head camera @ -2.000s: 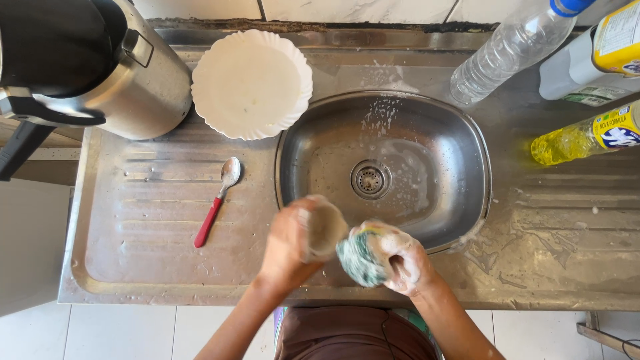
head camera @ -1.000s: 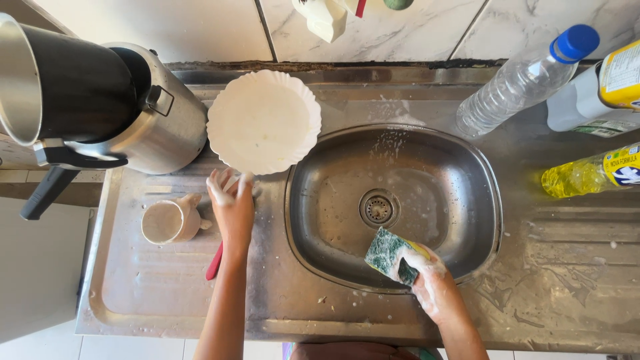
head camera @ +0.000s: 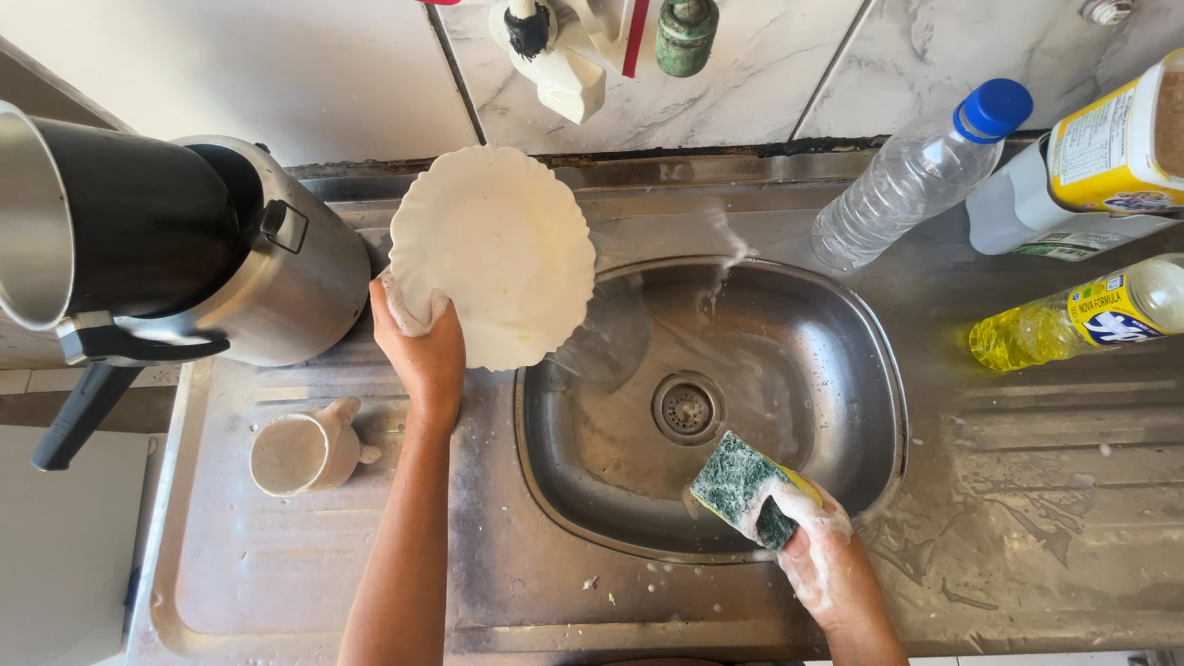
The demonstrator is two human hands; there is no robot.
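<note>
A white plate with a scalloped rim point(head camera: 495, 254) is gripped at its lower left edge by my soapy left hand point(head camera: 424, 342), raised over the left side of the steel sink point(head camera: 610, 444). My right hand point(head camera: 819, 555), covered in foam, holds a green and yellow scrubbing sponge point(head camera: 745, 490) above the basin's front right part. To the left of my left forearm a light-coloured mug point(head camera: 301, 451) stands on the ribbed drainboard. The red-handled spoon of the earlier views is not visible now.
A large metal pot point(head camera: 314, 268) holding a black-sided pan point(head camera: 139, 217) occupies the back left. At the right are a clear plastic bottle point(head camera: 902, 190), a yellow-labelled tub point(head camera: 1105, 148) in a grey holder and a bottle of yellow dish soap point(head camera: 1064, 319). A white tap point(head camera: 569, 79) juts from the tiled wall.
The mug, in my left hand two seconds ago, stands on the drainboard. My left hand has moved up from beside it and taken hold of the plate, lifting it. My right hand keeps the sponge.
</note>
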